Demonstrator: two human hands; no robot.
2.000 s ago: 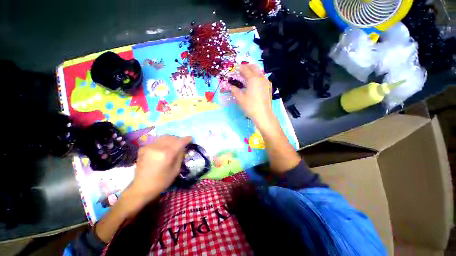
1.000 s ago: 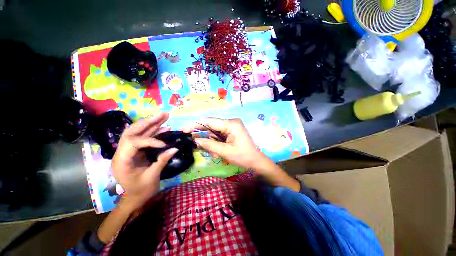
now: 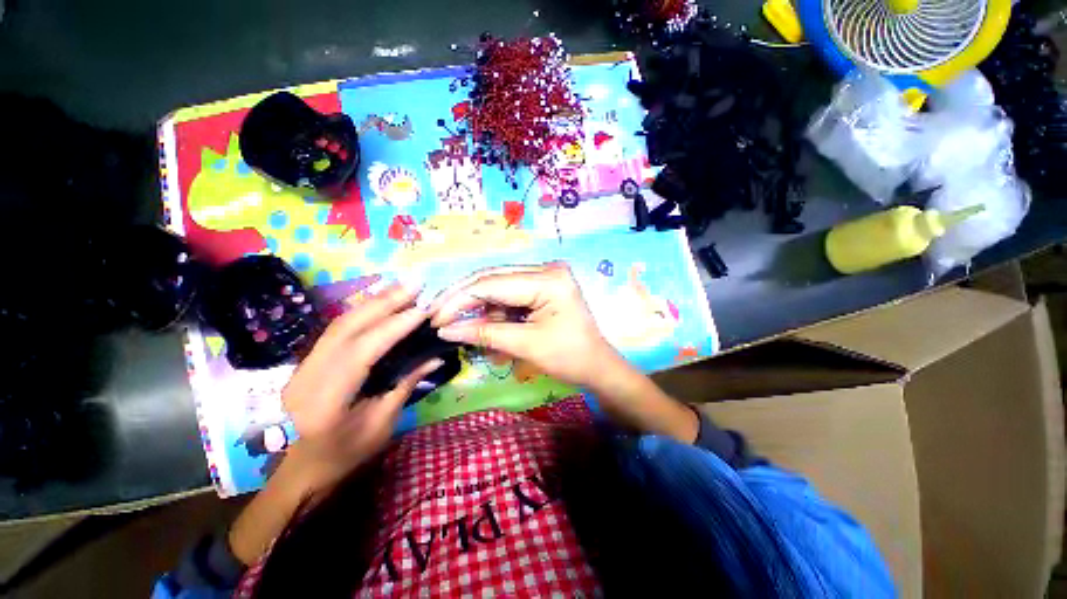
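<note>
My left hand (image 3: pixel 351 374) is around a glossy black plastic housing (image 3: pixel 424 365) close to my apron, covering much of it. My right hand (image 3: pixel 529 318) is at the housing's upper right, thumb and fingers pinched on a small dark part (image 3: pixel 503 314) with a thin wire; the fingers hide most of it. Two more black housings with coloured dots inside, one upper left (image 3: pixel 300 143) and one left (image 3: pixel 257 309), lie on the printed picture board (image 3: pixel 468 252). A loose bunch of red wired components (image 3: pixel 521 103) lies at the board's top.
A heap of small black plastic parts (image 3: pixel 720 129) lies right of the red bunch. Beyond are a yellow squeeze bottle (image 3: pixel 874 240), crumpled clear bags (image 3: pixel 866 131) and a small fan (image 3: pixel 907 35). An open carton (image 3: pixel 807 456) stands at lower right. Dark housings crowd the far left.
My right hand has come down from beside the red bunch to the housing with a small dark part. My left hand has shifted around the housing, which is now more covered.
</note>
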